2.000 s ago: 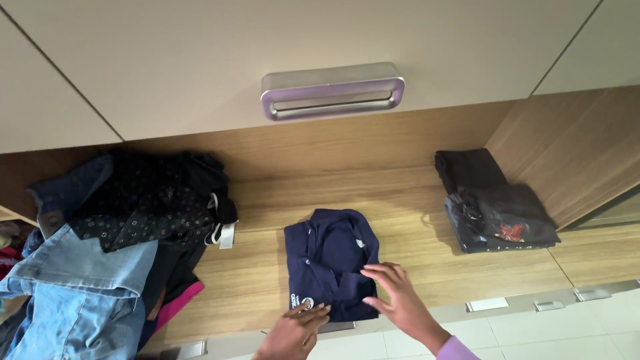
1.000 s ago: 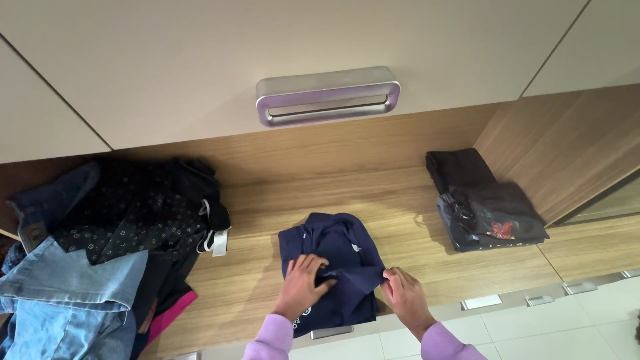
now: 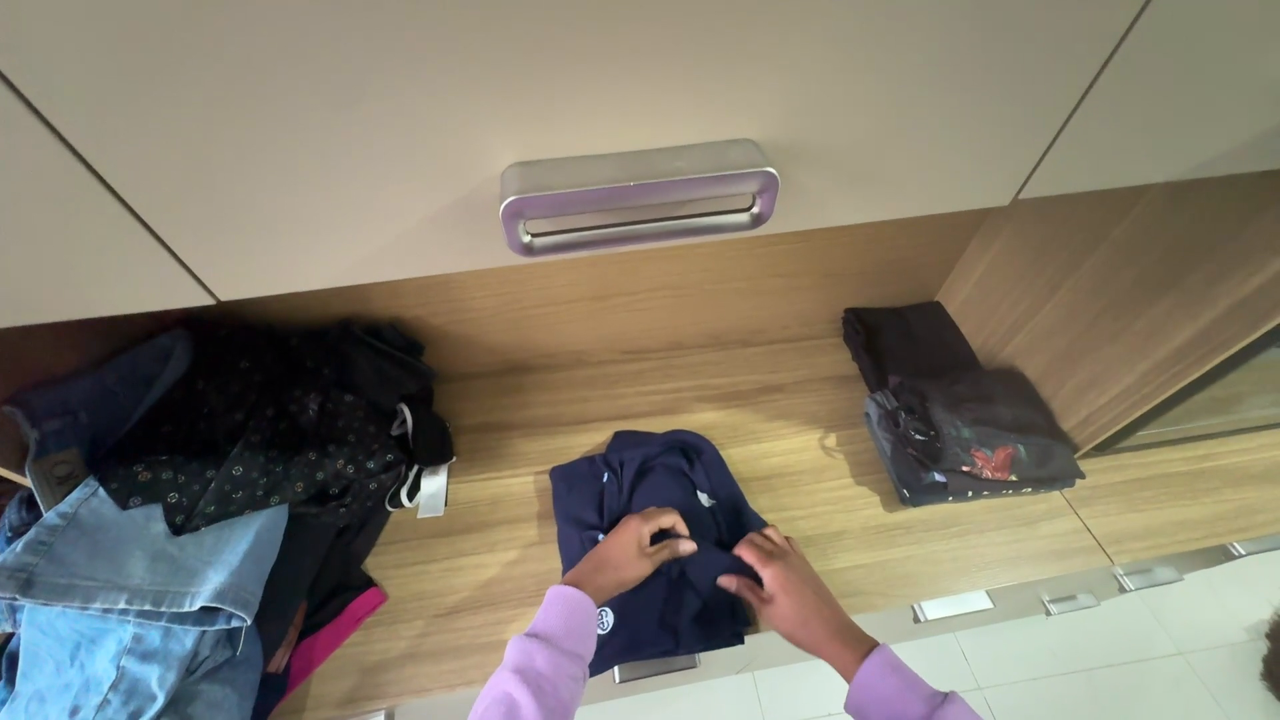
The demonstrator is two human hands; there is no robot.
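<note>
A navy blue garment (image 3: 650, 480), folded into a compact bundle with a small white emblem low on its left, lies on the wooden shelf near the front edge. My left hand (image 3: 635, 550) pinches its cloth near the middle, thumb and fingers curled together. My right hand (image 3: 785, 585) holds a fold of the same cloth at the right side, between thumb and fingers. The part of the cloth under my fingers is hidden.
Piled at the left are a dark patterned garment (image 3: 270, 430) and light blue denim (image 3: 140, 640). Folded dark clothes (image 3: 975, 430) lie at the right beside a wooden panel. A cabinet door with a metal handle (image 3: 640, 200) overhangs the shelf. White tiled floor (image 3: 1090, 650) shows below.
Since the earliest frame, both hands have taken hold of the navy cloth. In the last second my left hand has moved right, closer to my right hand, and a raised flap of cloth has shifted.
</note>
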